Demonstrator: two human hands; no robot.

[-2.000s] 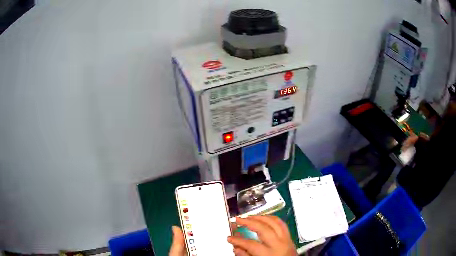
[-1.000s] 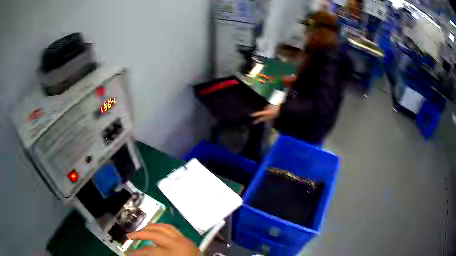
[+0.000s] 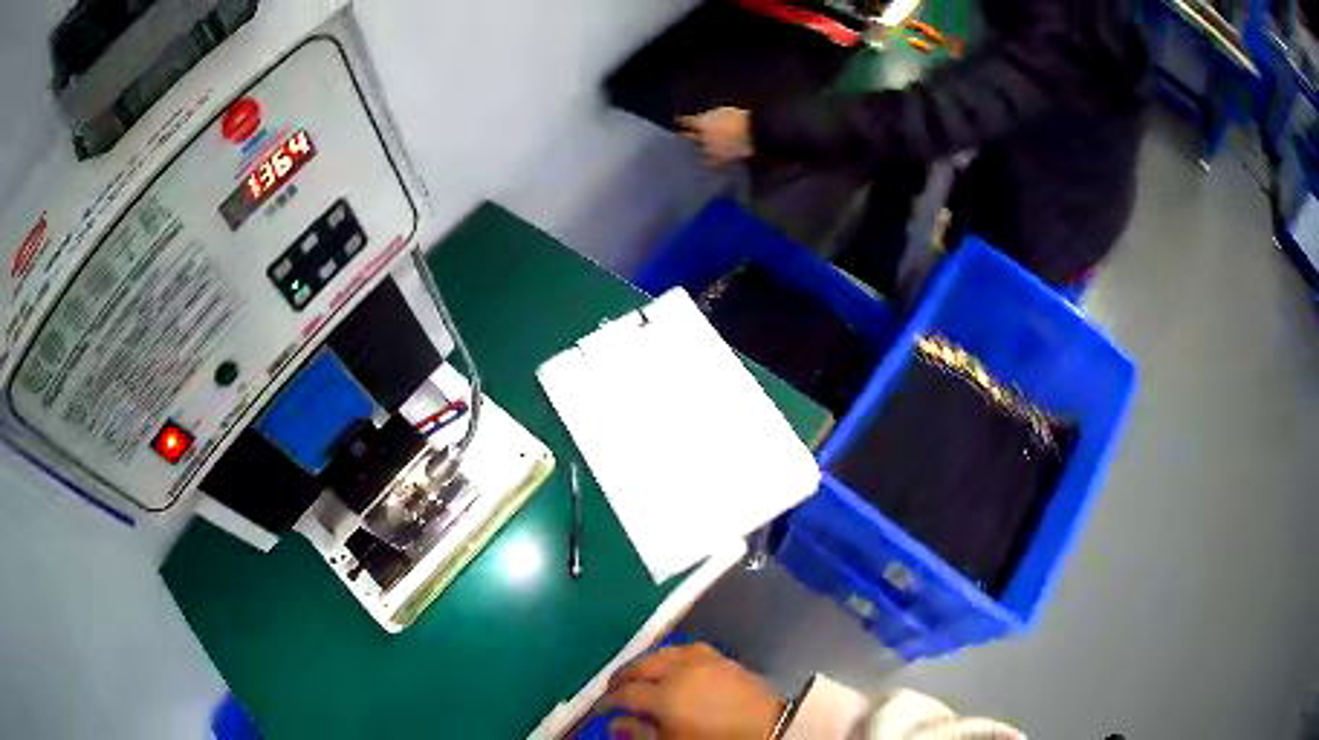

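Note:
The white record sheet lies on its clipboard at the right side of the green table. A dark pen lies to its left. The white crimping machine stands at the left with a red number display and a lit red switch. The metal applicator sits on its white base. My right hand is at the bottom, by the table's front edge, fingers bent over something bright blue that I cannot make out. Whether it grips this is unclear. My left hand and the phone are not in view.
A blue bin of black wires with gold-coloured ends stands right of the green table. Another blue bin with dark wires is behind it. A person in dark clothing is beyond, a hand at a black tray.
The view has swung right and down. The phone and my left hand have left the picture. My right hand has moved from beside the applicator to the table's front edge. The pen now shows.

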